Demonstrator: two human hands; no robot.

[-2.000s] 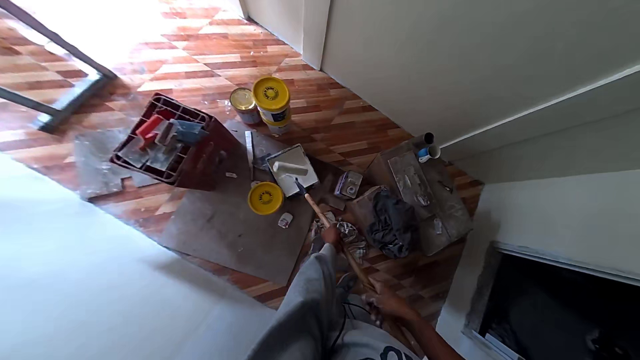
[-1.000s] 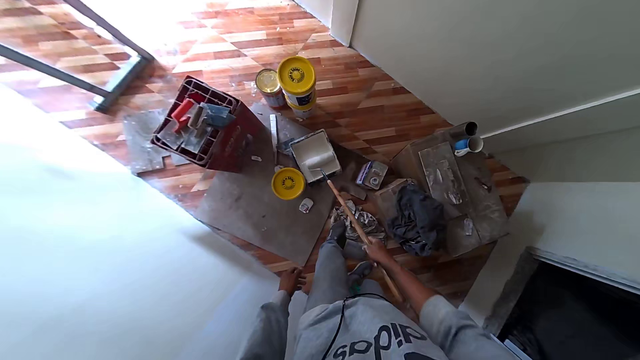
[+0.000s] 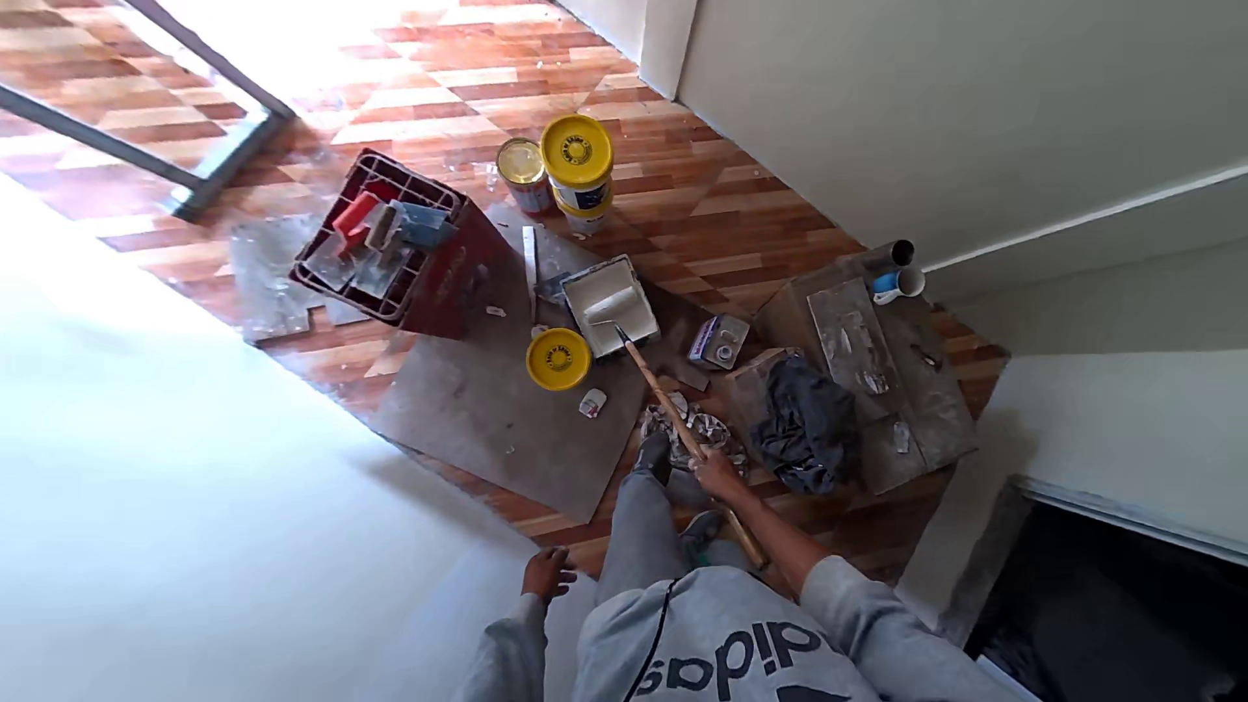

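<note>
My right hand (image 3: 718, 475) is closed around the wooden pole (image 3: 669, 408) of a paint roller. The white roller head (image 3: 609, 305) lies in a paint tray (image 3: 639, 331) on the floor ahead of me. My left hand (image 3: 549, 573) hangs beside my left leg, near the white wall, fingers apart and holding nothing. A yellow lid (image 3: 559, 359) lies next to the tray's near left corner, and a small white container (image 3: 592, 403) is just below it. Right of the tray stands a metal can (image 3: 720, 342).
A dark red crate (image 3: 458, 283) with scraping tools on top stands left. Behind the tray are a yellow-lidded bucket (image 3: 577, 151) and a tin (image 3: 522, 163). Right are a dark cloth (image 3: 804, 424), cardboard (image 3: 936, 409) and a mug (image 3: 899, 285). Metal legs (image 3: 229, 161) stand upper left.
My left hand was on the pole two seconds ago; it has let go and moved left to my side. My right hand stays on the pole. The view has shifted.
</note>
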